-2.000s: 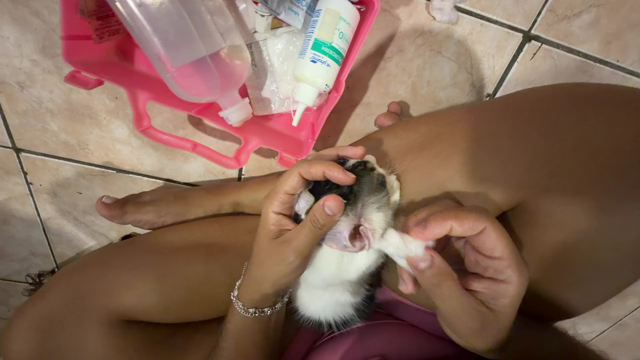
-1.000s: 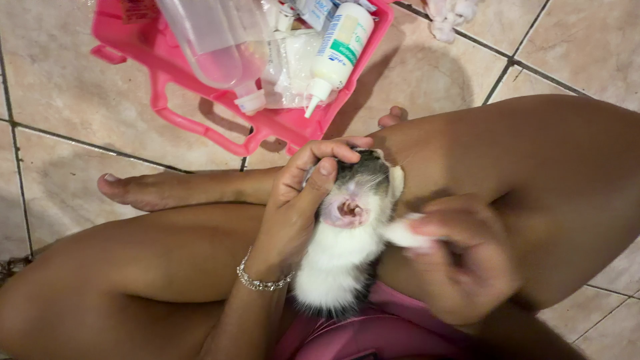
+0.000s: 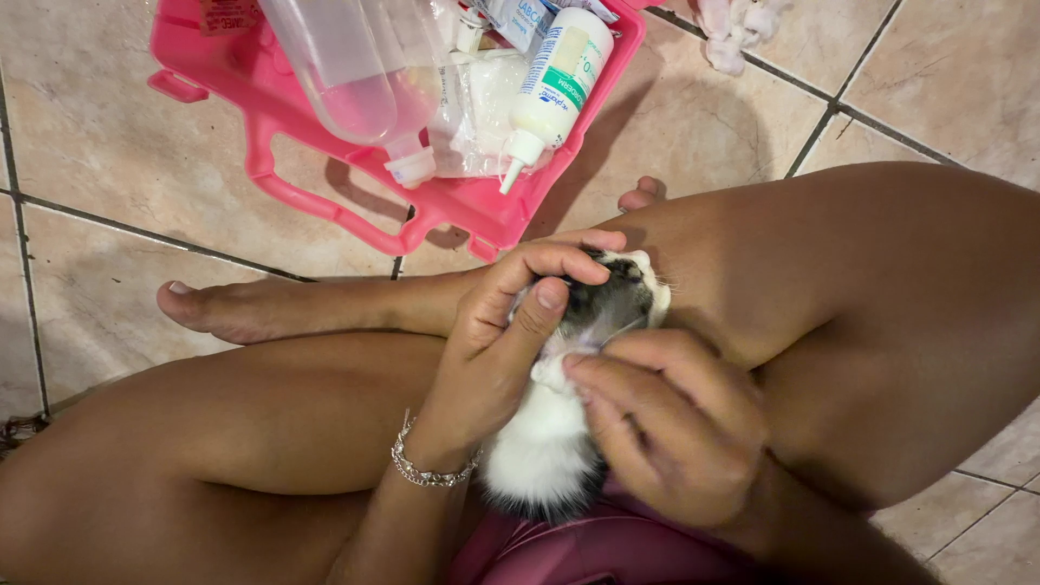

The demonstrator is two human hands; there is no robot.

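A small black-and-white kitten [image 3: 543, 451] lies between my crossed legs, its head toward the pink case. My left hand [image 3: 508, 333], with a silver chain bracelet at the wrist, is curled around the kitten's head, fingers over the dark fur and thumb beside the ear. Pinched in the fingertips of my right hand [image 3: 678, 422] is a white cotton piece [image 3: 552, 372], pressed at the kitten's ear. The fingers and the cotton hide most of the ear opening.
Ahead on the tiled floor lies an open pink plastic case [image 3: 296, 191]. It holds a clear plastic bottle [image 3: 349, 97], a white nozzle bottle [image 3: 561, 81] and several packets. Crumpled white cotton [image 3: 727, 32] lies on the tiles at the upper right.
My right hand has moved left with the cotton, from beside the kitten's head onto its ear. The ear's inside, visible one second ago, is now mostly covered. My left hand still holds the head.
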